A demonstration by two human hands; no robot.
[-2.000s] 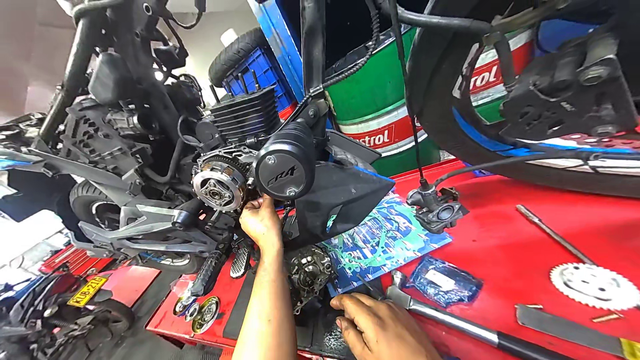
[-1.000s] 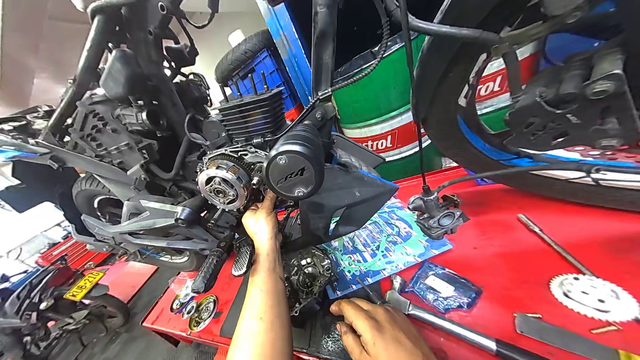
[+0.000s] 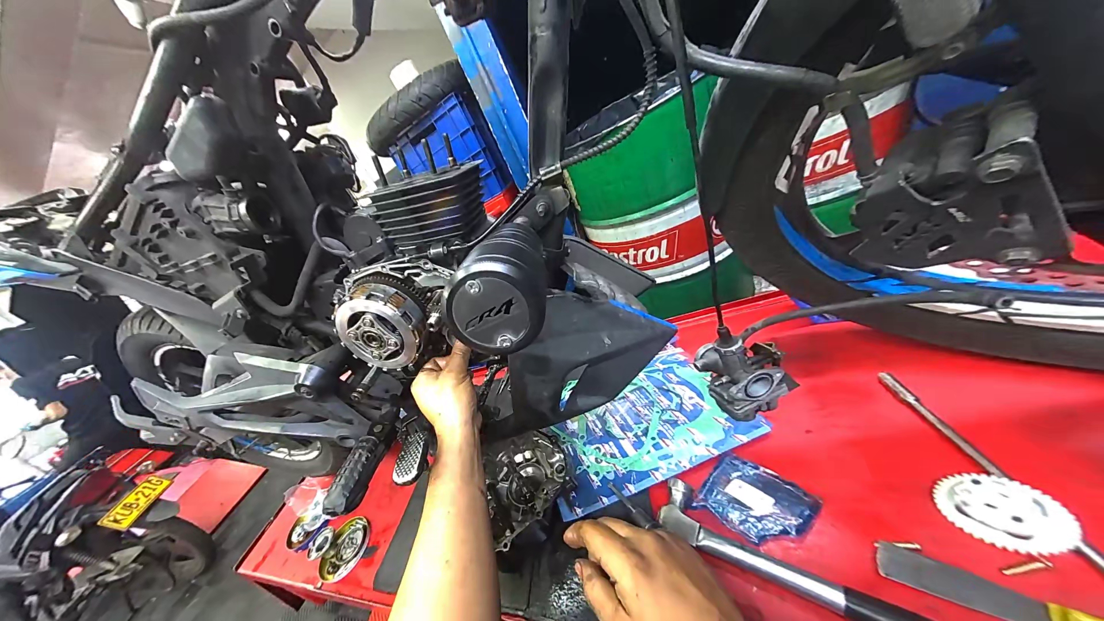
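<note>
My left hand [image 3: 447,388] reaches up to the open side of a motorcycle engine, its fingertips partly hidden beneath a round black crash slider [image 3: 498,297]. What the fingertips touch cannot be made out. Just left of them is the exposed clutch assembly [image 3: 378,321], below the finned cylinder [image 3: 429,207]. Low in view, my right hand [image 3: 642,565] rests with fingers apart, holding nothing visible, beside a metal engine cover [image 3: 526,483] and near a metal-shafted tool [image 3: 768,565].
A carburetor [image 3: 750,379] hangs on its cable over the red bench [image 3: 828,397]. Nearby lie a gasket sheet [image 3: 690,431], a blue plastic packet [image 3: 757,500], a sprocket [image 3: 1005,513] and a flat blade [image 3: 957,578]. Round metal parts [image 3: 345,549] lie left. A wheel [image 3: 746,172] stands at right.
</note>
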